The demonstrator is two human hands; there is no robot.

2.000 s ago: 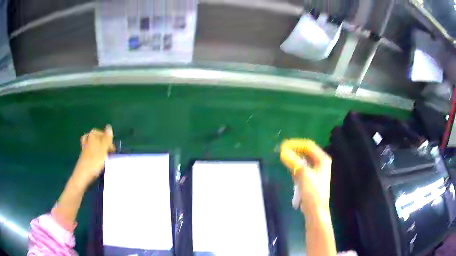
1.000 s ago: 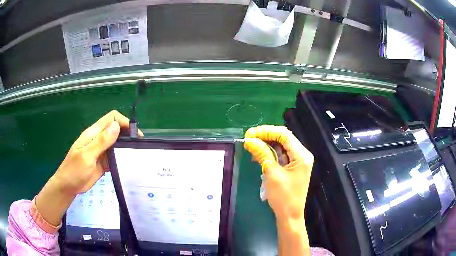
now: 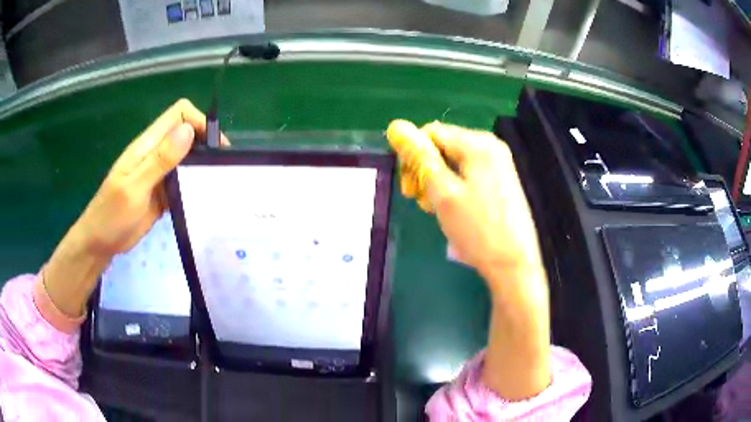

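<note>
A tablet with a lit white screen and black border is held tilted above a black tray. My left hand grips its top left corner, beside a small black plug on a short lead at the top edge. My right hand, with yellow finger cots, has its fingers at the top right corner; what the fingertips hold, if anything, is hidden. A second lit tablet lies at the left, partly covered by my left hand and the first tablet.
Stacked black trays at the right bear dark tablets, one at the back and one nearer. A metal-edged rack with a posted sheet runs behind the green bench. A small white scrap shows beside my right wrist.
Since the first frame, both hands have come to the right-hand tablet and raised its top end. Since the second, tablet and hands sit higher in view, and the lead's far end lies against the rack edge.
</note>
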